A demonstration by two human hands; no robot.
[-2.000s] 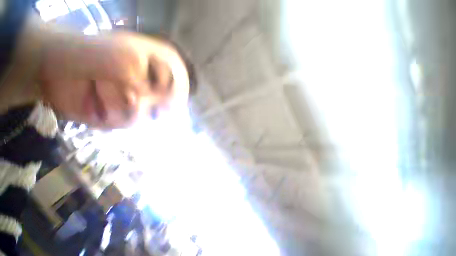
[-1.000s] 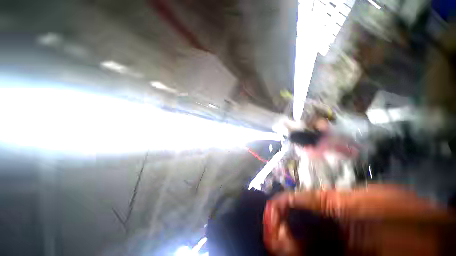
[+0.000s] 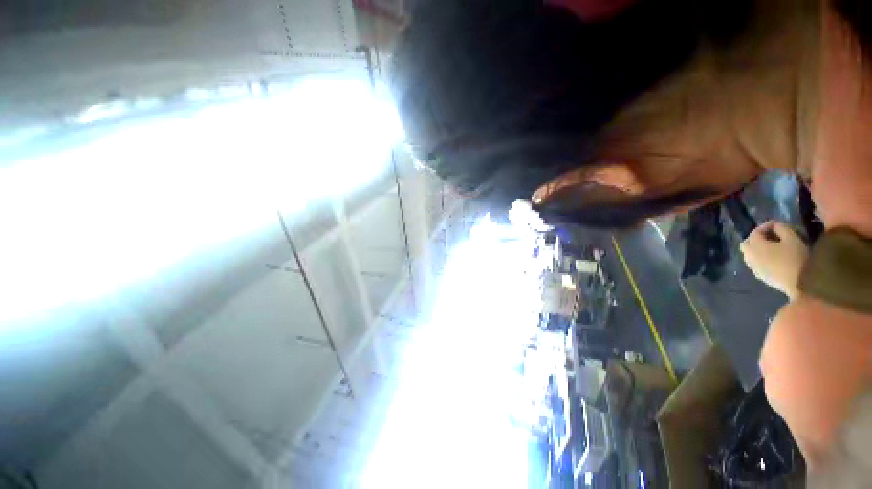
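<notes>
The view is turned on its side. Neither of my hands can be made out. Nearest in front is a person (image 3: 765,95), with dark hair, an ear, the neck and a salmon-coloured top in view. A bare hand (image 3: 776,258) with curled fingers shows at the right, by a brown-olive band of cloth; it appears to be this person's. Whether it holds anything is unclear. An open cardboard box (image 3: 690,415) at the lower right has glossy black pieces (image 3: 760,449) beside or in it.
Dark limp pieces (image 3: 703,239) lie near the hand. A yellow line (image 3: 645,306) runs along the grey floor. Rows of workstations (image 3: 574,296) stand further off. The ceiling (image 3: 316,277) and very bright, glaring lights fill the left and middle.
The camera has swung strongly. The face seen first is gone; a blurred orange-looking hand or arm came in at lower right, and now a dark-haired head, neck and hand show at the right.
</notes>
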